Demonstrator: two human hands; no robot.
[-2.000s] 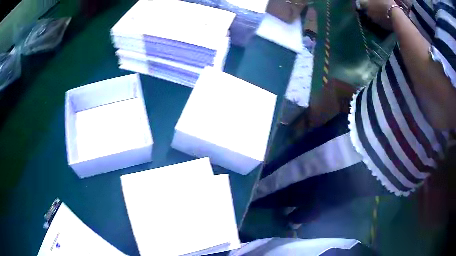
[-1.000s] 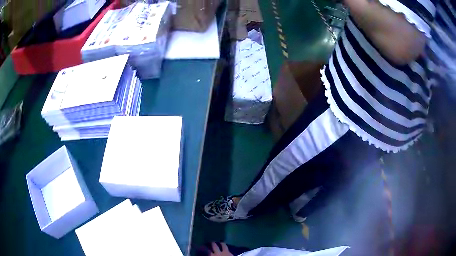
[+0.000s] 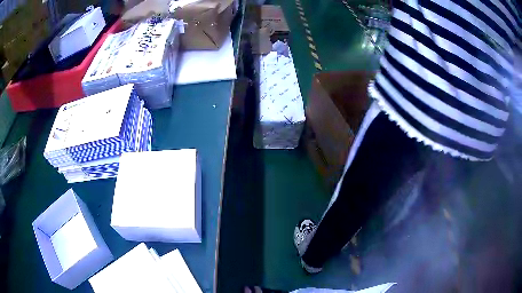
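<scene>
No hand is seen working. A blurred sliver of a hand shows at the bottom edge; I cannot tell which hand it is or whether it holds anything. Nearest on the bench lie an open, hollow white box half, a white square box with its plain top up, and overlapping white card inserts, cut off by the bottom edge. Behind the box is a tall stack of booklets or flat cartons with blue-white striped edges.
Green bench ends at a straight right edge. At its back are a film-wrapped bundle, red crate and brown paper package. On the floor are a long white wrapped package and open brown carton. A striped-top person stands right.
My view has swung right and then settled, so the bench items sit further left and the crate shows. The person's legs and foot have shifted. Less of the hand shows at the bottom edge.
</scene>
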